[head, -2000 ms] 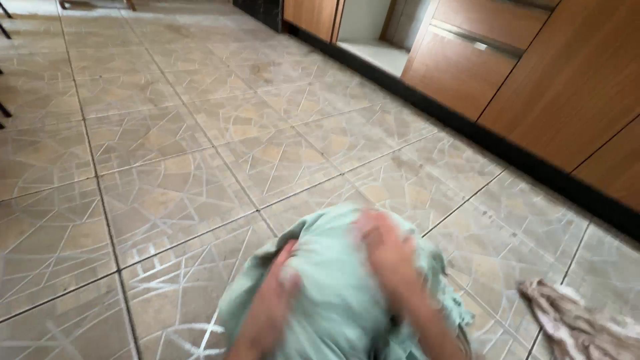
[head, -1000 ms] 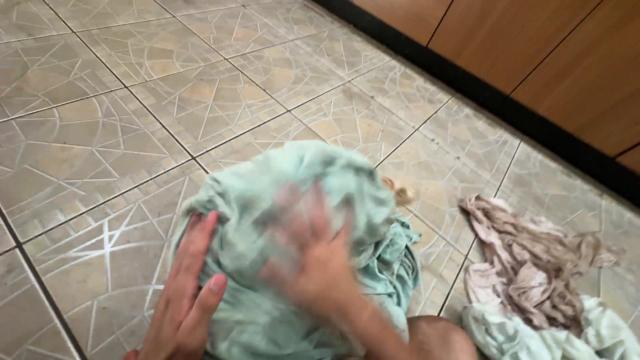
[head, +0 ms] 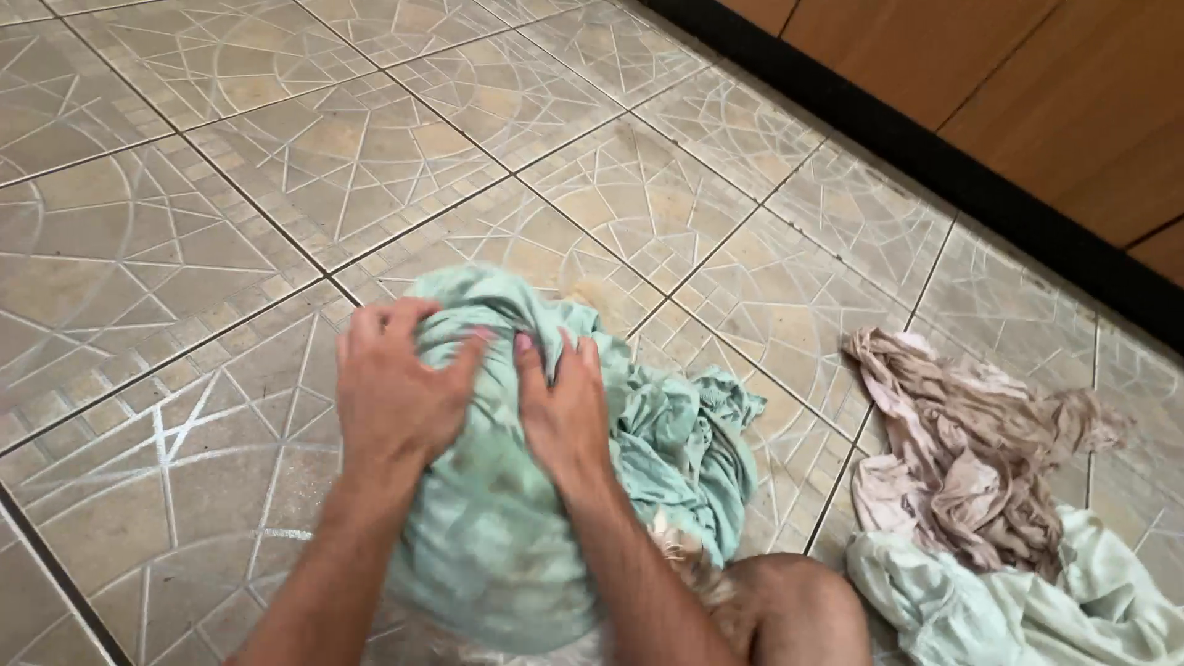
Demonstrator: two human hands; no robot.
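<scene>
A bulky bundle of mint-green cloth (head: pixel 509 518) lies on the tiled floor in front of me, with darker stains on its near side. My left hand (head: pixel 393 379) grips its upper left side, fingers curled over the top edge. Close beside it, my right hand (head: pixel 564 398) pinches a fold on the upper right, thumb toward the middle. A crumpled part of green cloth (head: pixel 694 453) spreads to the right of the bundle. Something light and furry (head: pixel 680 546) shows partly beneath it, near my knee; what it is I cannot tell.
To the right on the floor lie a crumpled brownish-pink cloth (head: pixel 980 462) and a pale green cloth (head: pixel 1017 601). My bare knee (head: pixel 805 610) is at the bottom. Wooden cabinet fronts (head: pixel 1036 102) above a black plinth (head: pixel 888 139) run along the upper right.
Both hands have come closer together on the bundle; a second ago they were spread over it, the right one flat on top. The bundle's top is now gathered into folds. The view has tilted down since the first frame.
</scene>
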